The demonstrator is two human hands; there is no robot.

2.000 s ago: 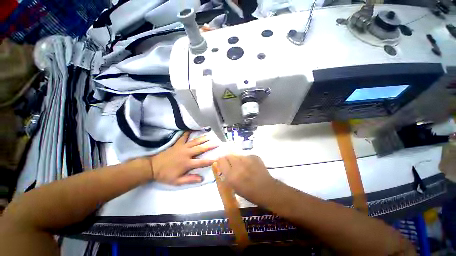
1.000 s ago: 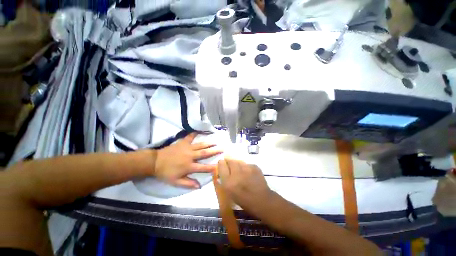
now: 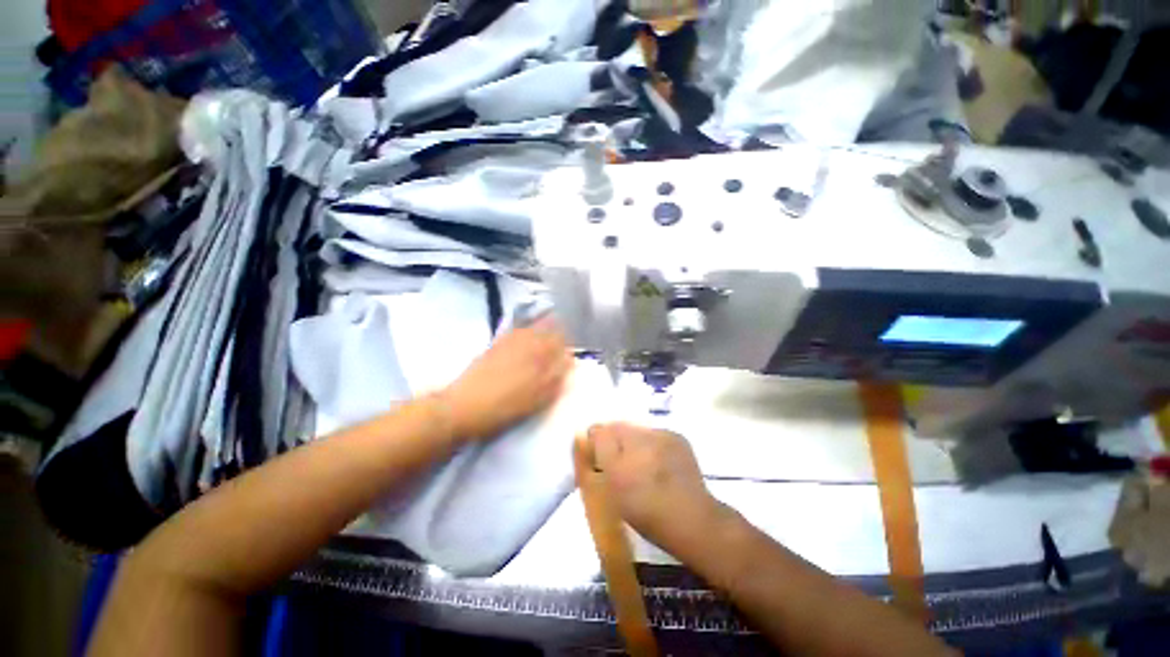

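A light grey garment panel [image 3: 494, 501] lies on the table left of the needle, its rounded end near the front edge. My left hand [image 3: 516, 375] is on the panel close to the needle, fingers bent together; whether it pinches cloth is hard to tell. My right hand [image 3: 648, 477] is closed on an orange tape [image 3: 612, 552], which hangs over the table's front edge. The presser foot [image 3: 660, 380] is just above and right of my fingertips, in bright light. A second orange length [image 3: 892, 494] runs from under the machine arm to the front edge.
The white sewing machine [image 3: 757, 218] with its lit screen [image 3: 952, 331] spans the right. A bundle of grey and black panels [image 3: 212, 308] hangs at left. Crumpled sewn pieces [image 3: 449, 193] lie behind the needle. Black snips [image 3: 1052, 557] lie at right. A blue basket [image 3: 276, 45] is at upper left.
My left hand has gone from spread flat to bent fingers, nearer the machine head. The panel's rounded end now shows farther toward the front edge. My right hand still holds the tape.
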